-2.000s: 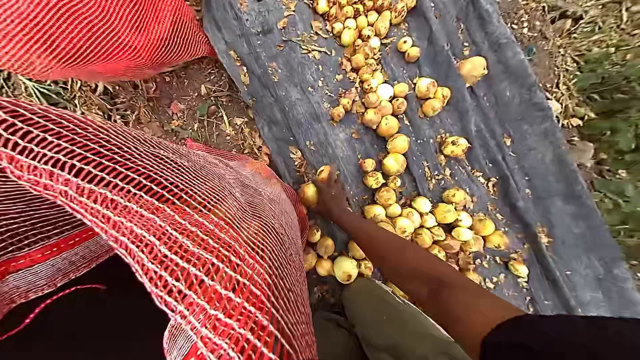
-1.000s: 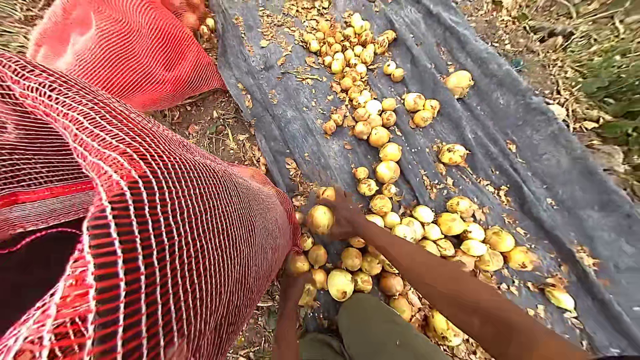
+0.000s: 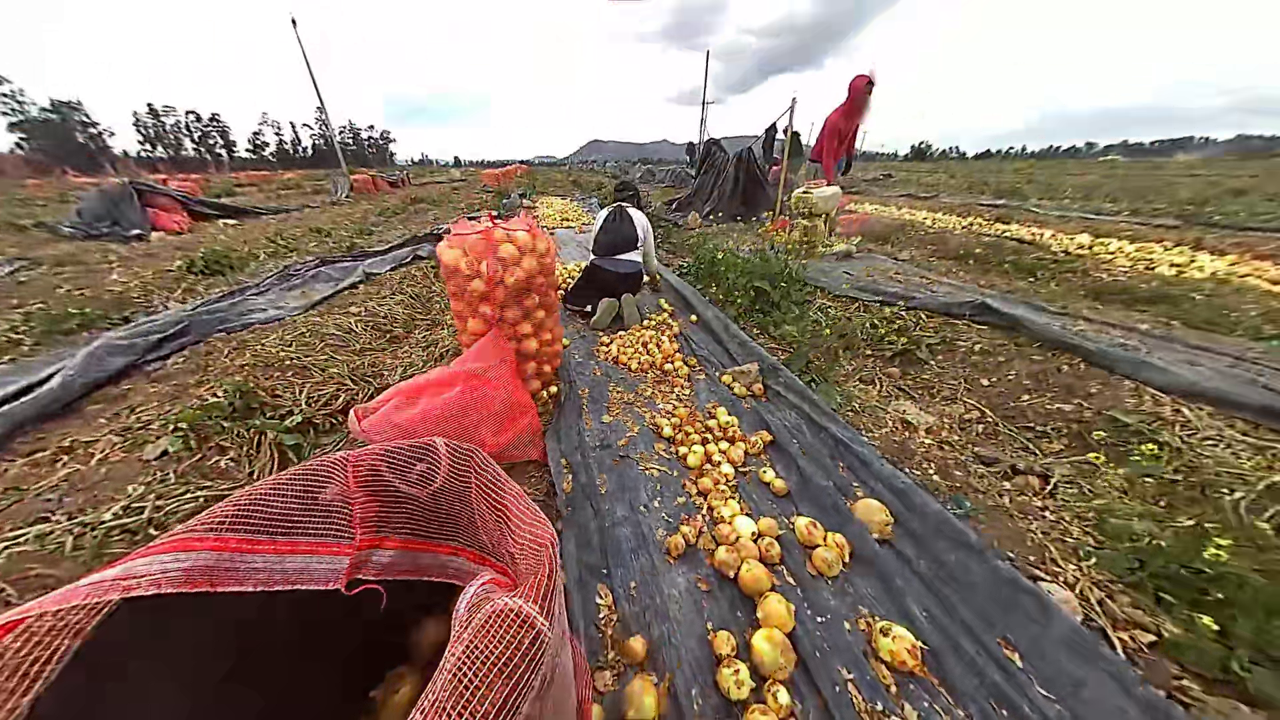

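Neither of my hands shows in the head view. A red mesh sack (image 3: pixel 510 560) stands at the lower left with its mouth wide open toward me; a few blurred onions lie in its dark inside. Beside it, yellow onions (image 3: pixel 772 652) are strewn along a dark ground sheet (image 3: pixel 880 600), with loose dry skins among them. Beyond the open sack, a limp piece of red mesh (image 3: pixel 460 405) rests at the foot of a full, upright mesh sack of onions (image 3: pixel 505 290).
A person (image 3: pixel 618 250) kneels on the sheet ahead, back toward me. Another person in a red hooded top (image 3: pixel 838 130) stands at the right near a pale container (image 3: pixel 816 198). Dry stalks lie left of the sheet, weeds (image 3: pixel 750 290) right. A long row of onions (image 3: pixel 1100 250) lies farther right.
The view has tilted up from the ground to the field. Both hands, seen among the onions beside the sack a second ago, are out of view.
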